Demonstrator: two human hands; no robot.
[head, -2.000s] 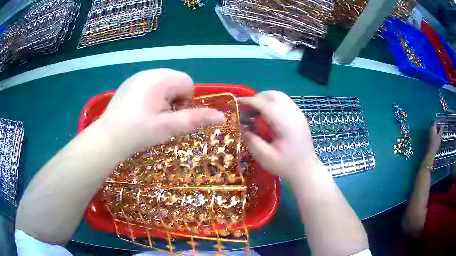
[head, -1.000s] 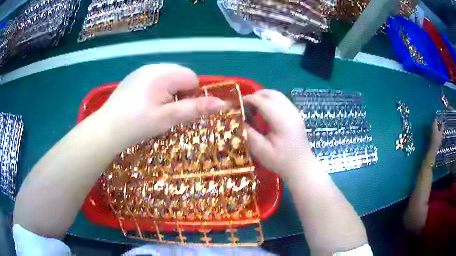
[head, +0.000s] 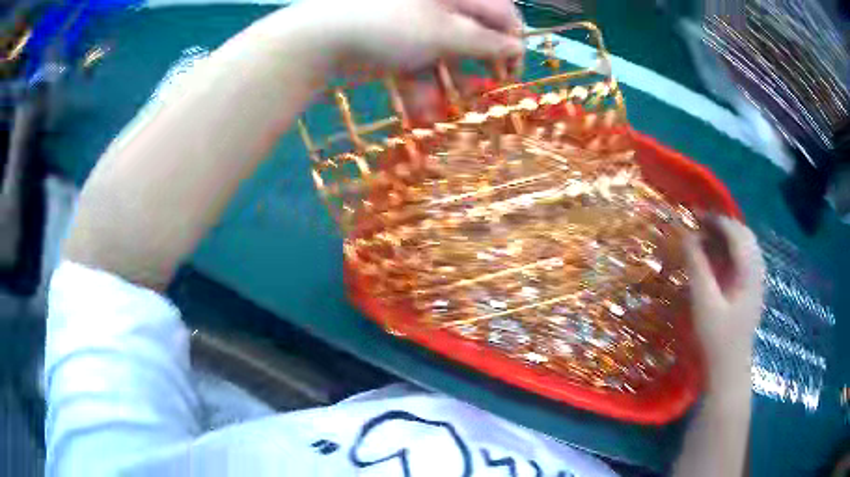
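A gold sprue frame (head: 485, 200) is tilted over the red plastic basin (head: 559, 396). My left hand (head: 457, 37) is at the frame's far edge, with its fingers closed on a bar. Glittering loose parts (head: 606, 349) fill the basin. My right hand (head: 727, 279) is at the basin's right side, blurred, apart from the frame's held edge. Its thumb and fingers curve toward each other; whether it holds a part cannot be told. The whole view is blurred.
A silver sprue frame (head: 792, 326) lies right of the basin on the green table (head: 270, 261). A pale strip (head: 690, 102) runs behind. Stacked frames (head: 783, 65) are at the upper right. Something blue (head: 84, 37) is at the upper left. My white sleeve (head: 121, 354) and printed top are at the bottom.
The view has turned and shifted. My left hand has moved to the frame's far edge, and the frame is raised and tilted. My right hand has moved away from the frame's upper right corner.
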